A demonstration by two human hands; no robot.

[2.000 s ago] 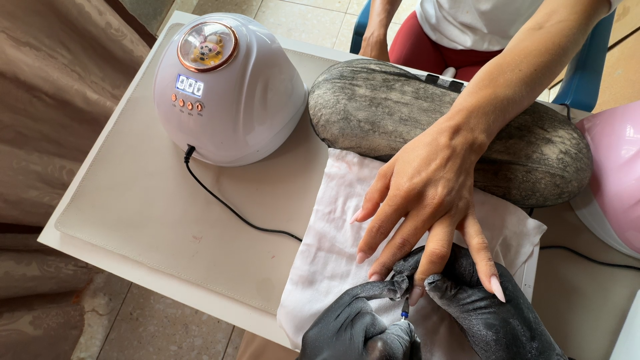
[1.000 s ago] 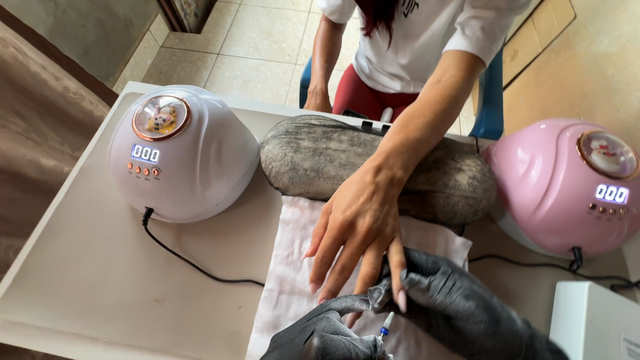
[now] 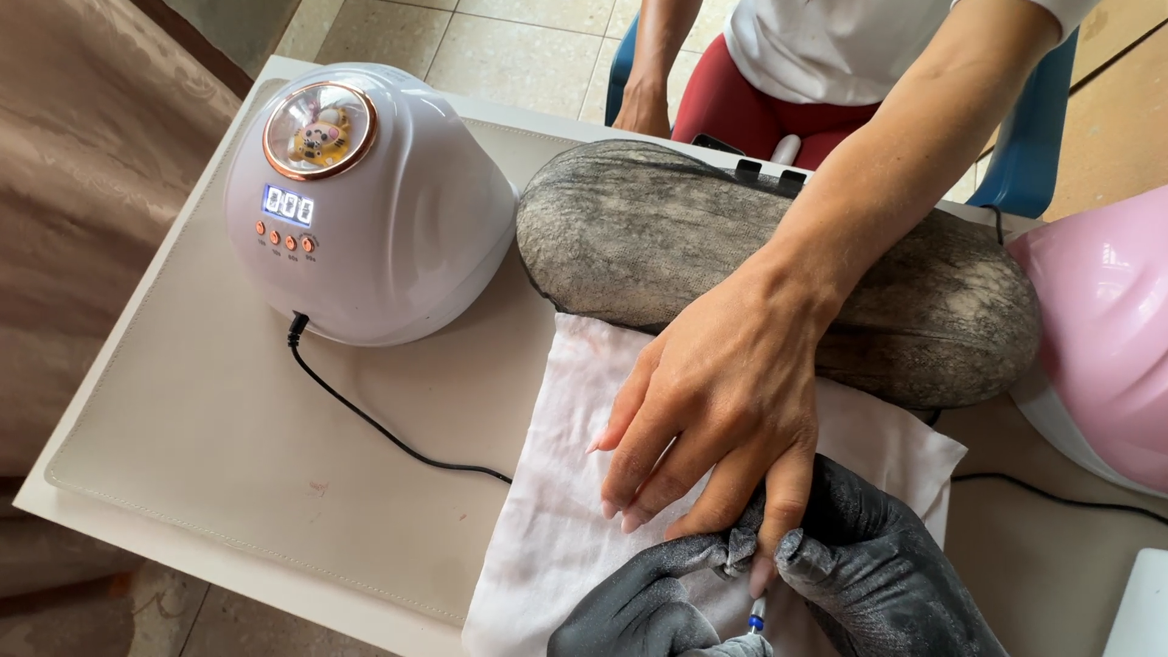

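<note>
My left hand (image 3: 652, 602), in a dusty black glove, grips a nail drill bit (image 3: 756, 617) with a blue band; its tip is at a long pinkish nail of the client's hand (image 3: 730, 392). The drill's body is hidden by my fingers and the frame edge. On the other side, my right hand (image 3: 876, 557), gloved in black too, holds that finger between thumb and fingers. The client's hand lies palm down with fingers spread over a white cloth (image 3: 529, 547), the forearm across a grey cushioned armrest (image 3: 639, 228).
A white nail lamp (image 3: 411, 210) with a lit display stands at the left, its black cable (image 3: 392, 438) running to the cloth. At the right edge are a pink lamp (image 3: 1104, 338), another cable and a white object (image 3: 1141, 611). The seated client is beyond the table (image 3: 228, 456).
The view has shifted and moved closer since one second ago. The client's held finger has changed: my right hand's thumb is now beside the outermost finger near its tip.
</note>
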